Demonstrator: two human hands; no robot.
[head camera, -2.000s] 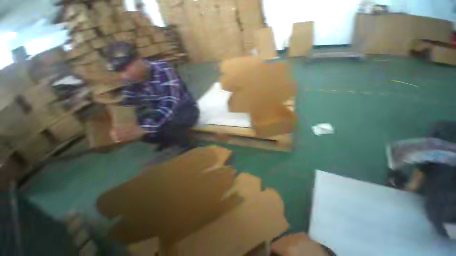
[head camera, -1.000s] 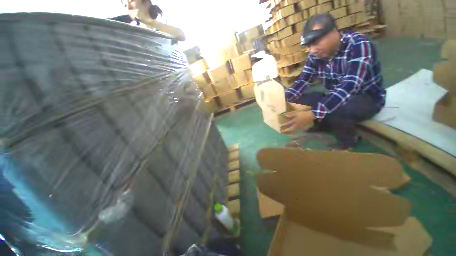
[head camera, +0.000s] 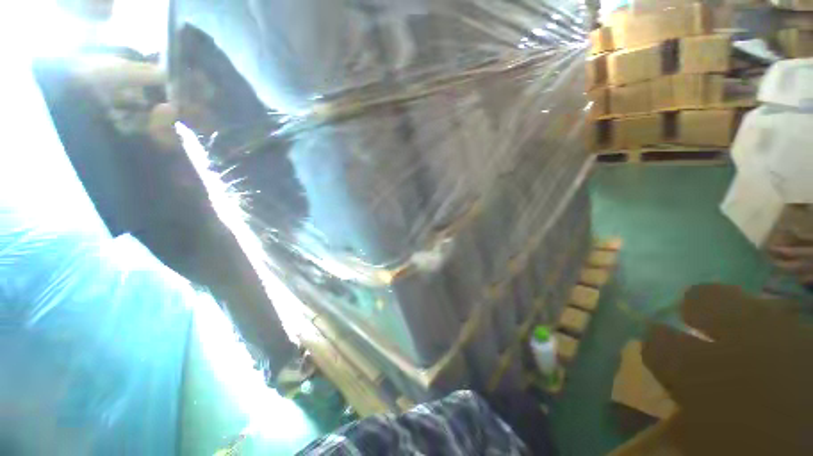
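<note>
A brown part-folded box (head camera: 744, 365) stands at the lower right, its large lid panel with rounded flaps upright; the picture's edge cuts it off. A flat brown board piece (head camera: 642, 383) lies on the green floor just left of it. My left hand and my right hand are not in the picture. A patterned dark and white cloth (head camera: 437, 427), perhaps a sleeve or clothing, shows at the bottom edge.
A pallet load in clear wrap (head camera: 481, 187) fills the centre, with a green-capped white bottle (head camera: 543, 350) on its pallet edge. A person in dark clothes (head camera: 169, 187) stands at left. Stacked cartons (head camera: 660, 98) stand behind. Another person's hand (head camera: 792, 249) shows at right.
The view has turned left. The wrapped load has moved to the centre, the box to the lower right. The checked-shirt person has mostly left the picture, and a standing person shows at left.
</note>
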